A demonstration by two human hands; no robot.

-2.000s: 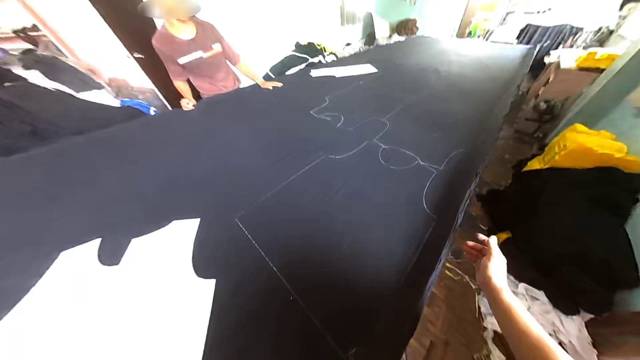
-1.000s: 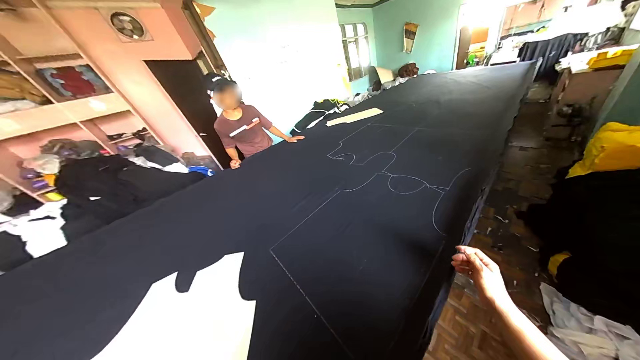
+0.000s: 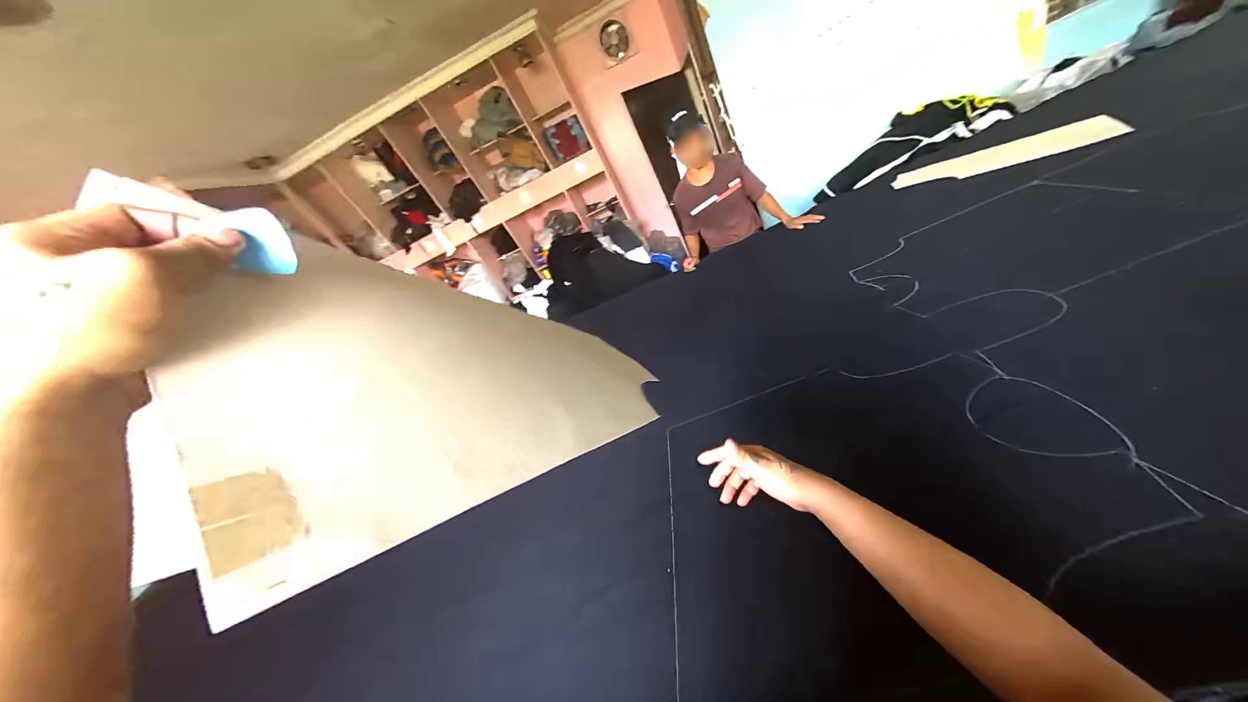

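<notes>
My left hand (image 3: 146, 273) grips the upper end of a large paper pattern piece (image 3: 419, 409), raised at the left over the dark cloth. Between its fingers there is also a white and light blue piece (image 3: 265, 242); what it is I cannot tell. My right hand (image 3: 753, 474) is held over the dark cloth (image 3: 546, 546) with fingers apart and nothing in them, just right of a straight chalk line (image 3: 672, 526). Curved chalk outlines (image 3: 1048, 414) of garment parts run across the cloth to the right.
A person (image 3: 723, 200) stands at the far edge with a hand on the cloth. A long, narrow pale pattern strip (image 3: 1014, 152) lies at the back right, beside a black garment with white stripes (image 3: 916, 146). Behind are shelves (image 3: 497, 127) full of textiles and a heap of black cloth (image 3: 595, 273).
My left hand has come into view, holding the paper pattern piece. My right hand has moved from beside the cloth's right edge to over the chalk-marked area. The view has swung left.
</notes>
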